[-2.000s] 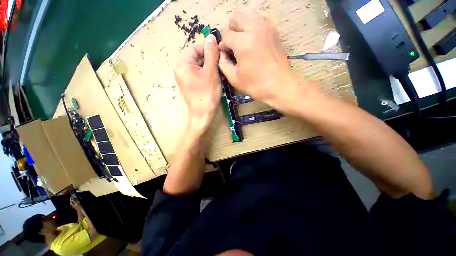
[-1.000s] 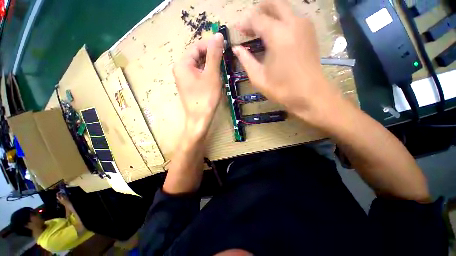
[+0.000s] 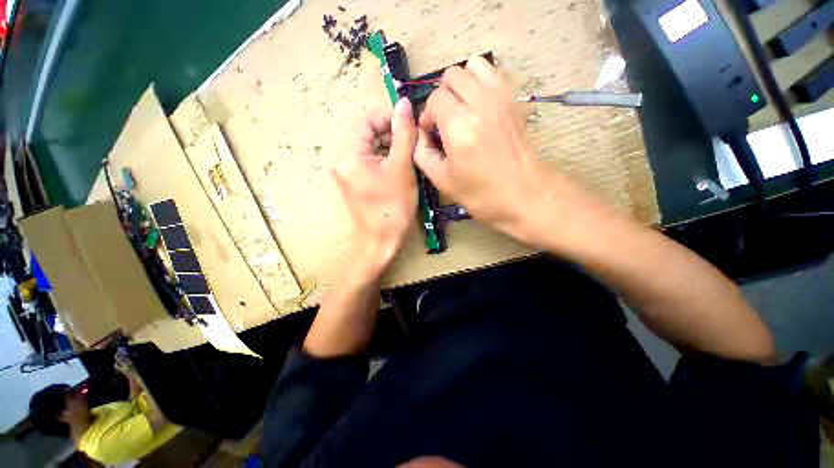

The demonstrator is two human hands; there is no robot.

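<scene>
The black comb-shaped plastic housing [image 3: 396, 62] lies on the cardboard sheet with its arms pointing right. The narrow green circuit board [image 3: 382, 60] runs along its spine, and thin red wires show by the top arm. My left hand [image 3: 379, 178] holds the spine's left side near the middle, thumb on the board. My right hand [image 3: 475, 137] has its fingertips on the housing's middle, beside my left thumb. It covers most of the middle arms; whether it pinches a small part is hidden.
Silver tweezers or blade [image 3: 599, 98] lie to the right. Dark screws [image 3: 346, 37] are piled at the far edge. The black power unit [image 3: 700, 69] stands far right. Black pads [image 3: 183, 260] and an open box [image 3: 87, 270] are left. A person in yellow [image 3: 123, 425] is lower left.
My right hand came back from above the upper arms to the housing's middle. My left hand moved down the spine, uncovering its top end. The top arm's wires now show.
</scene>
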